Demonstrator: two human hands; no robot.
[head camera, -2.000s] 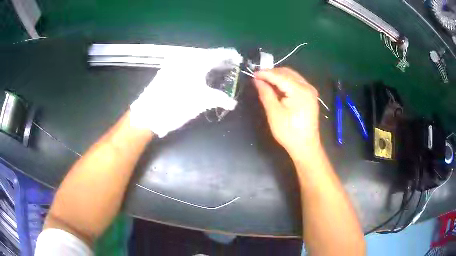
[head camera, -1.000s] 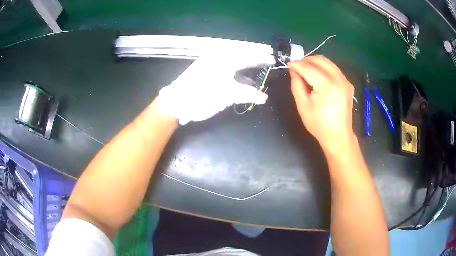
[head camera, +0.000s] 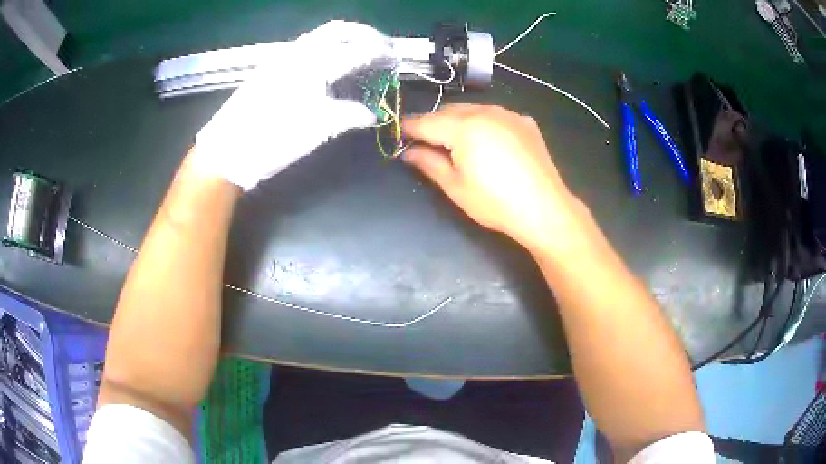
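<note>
A long silver motor unit (head camera: 226, 68) lies across the back of the bench, its black and white round end at the right. Two white wires (head camera: 561, 88) stick out from that end. My left hand (head camera: 294, 104), in a white glove, lies over the bar and holds the small green circuit board (head camera: 382, 95) by its edge. Thin yellow-green and white lead wires (head camera: 389, 140) loop below the board. My bare right hand (head camera: 489, 159) pinches at these wires just right of the board; its fingertips look closed on a lead wire.
Solder wire (head camera: 335, 316) runs across the bench from the spool (head camera: 34, 215) at left. Blue-handled cutters (head camera: 631, 149), an iron stand with yellow sponge (head camera: 718, 188) and black cables stand right. A blue-purple crate (head camera: 77, 362) is at lower left. Another board (head camera: 681, 11) shows at the back.
My right hand has moved from the unit's round end down and left to the lead wires by the board. The round end now shows uncovered. The board is turned more into view.
</note>
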